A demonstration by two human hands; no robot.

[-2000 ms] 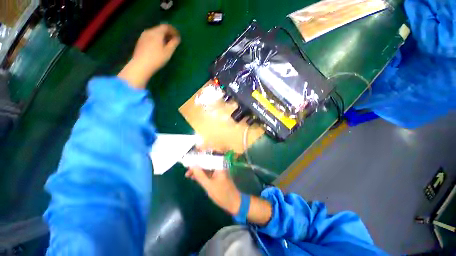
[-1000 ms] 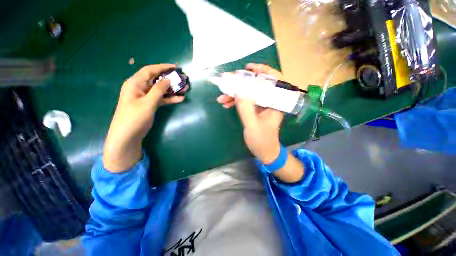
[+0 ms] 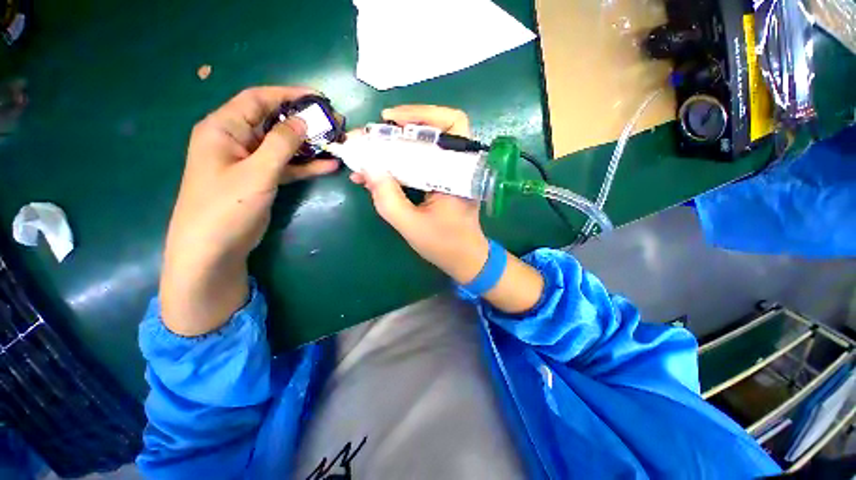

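My left hand (image 3: 230, 178) holds a small black electronic module (image 3: 317, 119) with a white rectangular part on its face, pinched between thumb and fingers above the green mat. My right hand (image 3: 427, 211) holds a dispensing syringe (image 3: 413, 166) like a pen, with white contents and a green cap (image 3: 507, 176) at its rear. The syringe's tip points left at the module's lower right edge, at or very near it; contact cannot be told. A clear hose (image 3: 568, 199) runs from the cap.
White paper (image 3: 427, 37) lies beyond the syringe. A cardboard sheet (image 3: 601, 84) and black controller with gauge (image 3: 702, 117) are at upper right. A white scrap (image 3: 44, 228) and black tray (image 3: 47, 375) are at left. A blue sleeve (image 3: 784, 202) is at right; a rack (image 3: 774, 375) stands below.
My left hand, empty-looking at first, came to hold the module. The syringe has moved left, its tip now at the module. The view has shifted over the mat.
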